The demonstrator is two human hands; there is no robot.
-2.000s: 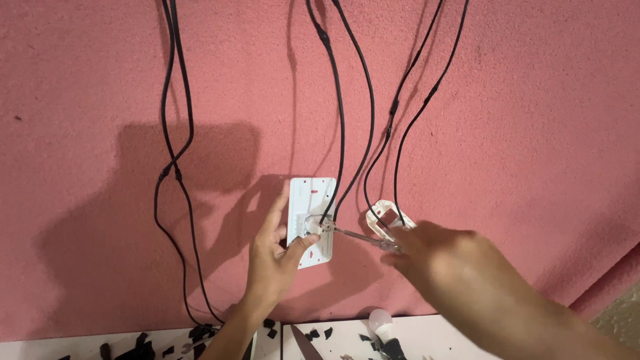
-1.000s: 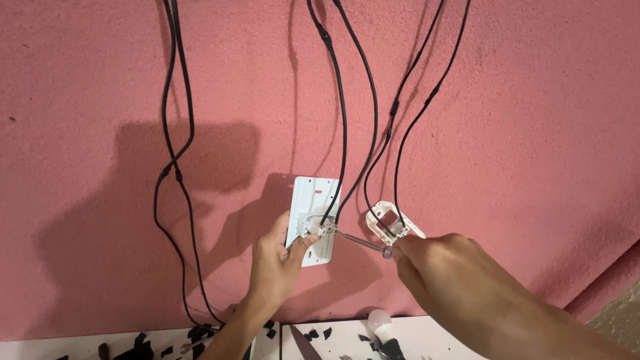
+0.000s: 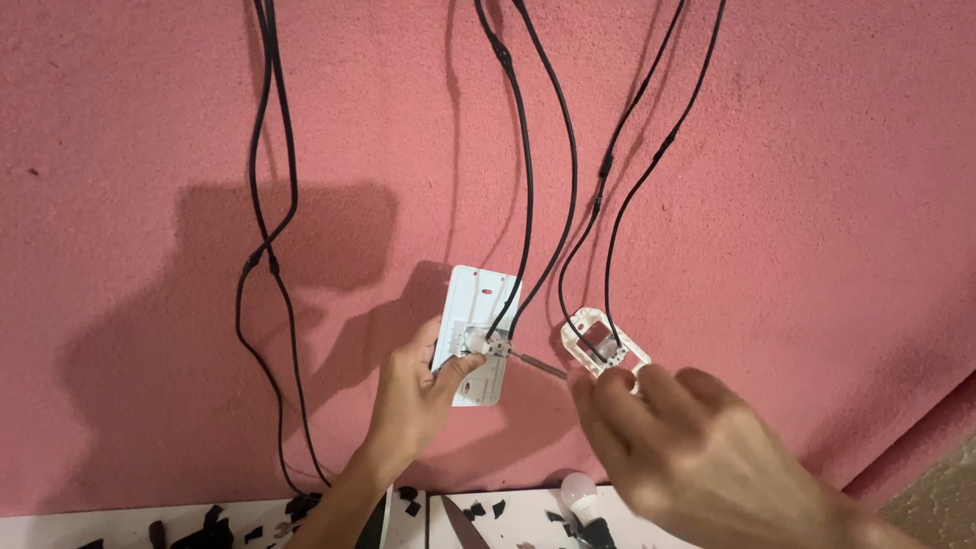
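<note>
My left hand grips a white rectangular wall plate seen from its back, thumb against the switch or socket module mounted in it. Two black wires come down from above into that module. In my right hand is a screwdriver, its handle mostly hidden by the fingers, its tip at the right side of the module. Just behind the right fingers hangs a second white frame with a module, joined to two more black wires.
Another pair of black wires hangs crossed at the left against the pink wall. Along the bottom runs a white surface bearing black scraps, a white light bulb in a black holder, and a pointed dark object.
My right hand has shifted its hold around the screwdriver, whose tip stays at the module. My left hand still holds the plate in about the same place.
</note>
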